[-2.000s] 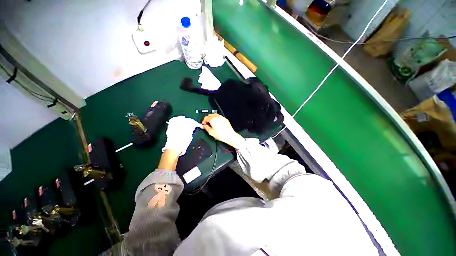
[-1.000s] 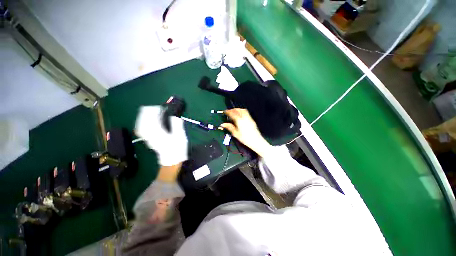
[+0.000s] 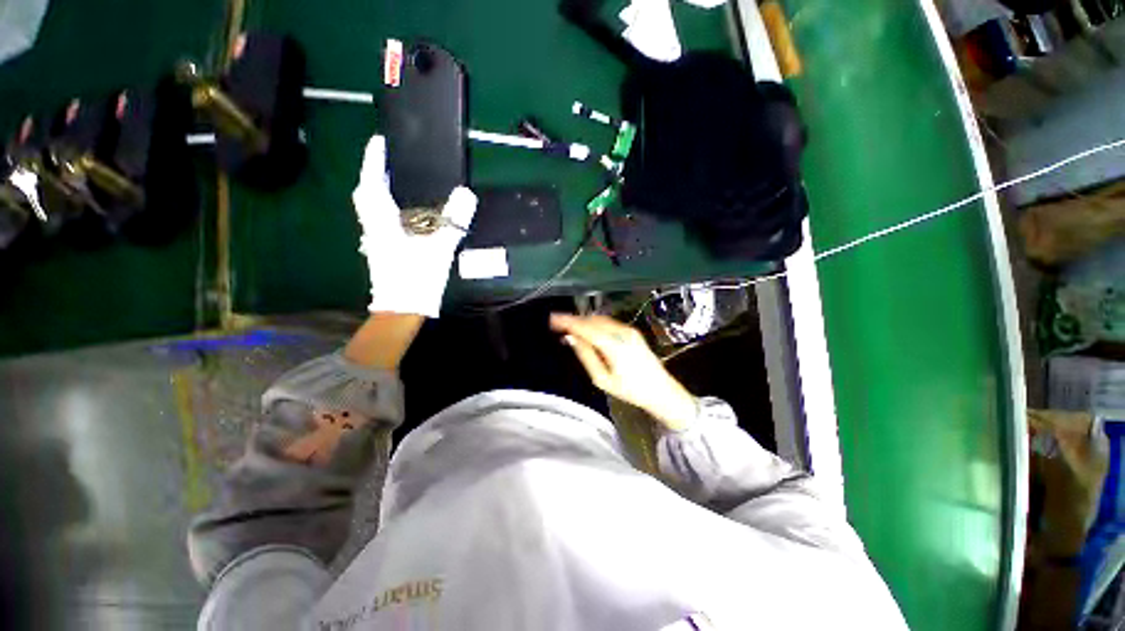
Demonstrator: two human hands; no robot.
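Note:
My left hand (image 3: 413,253), in a white glove, grips a black smart lock (image 3: 426,130) by its lower end, where some brass hardware (image 3: 421,222) shows. The lock has a red-white sticker at its top and its face is unlit. A white strip (image 3: 508,141) lies right of the lock, with small green-and-white pieces (image 3: 602,200) by its end. A flat black plate (image 3: 518,216) lies beside the glove, above a white label (image 3: 484,263). My right hand (image 3: 623,364) is bare, fingers apart and empty, below the bench edge.
Several waiting locks (image 3: 151,142) with brass parts lie at left. A large black cloth bag (image 3: 713,160) sits at right, with white tissue (image 3: 650,27) above it. The green conveyor belt (image 3: 907,308) with white rails runs along the right. A thin dark wire (image 3: 558,277) hangs near the bench edge.
My left hand now holds the lock, which lay on the mat two seconds ago. My right hand has left the small pieces and moved back below the bench edge. The view has turned and tilted down.

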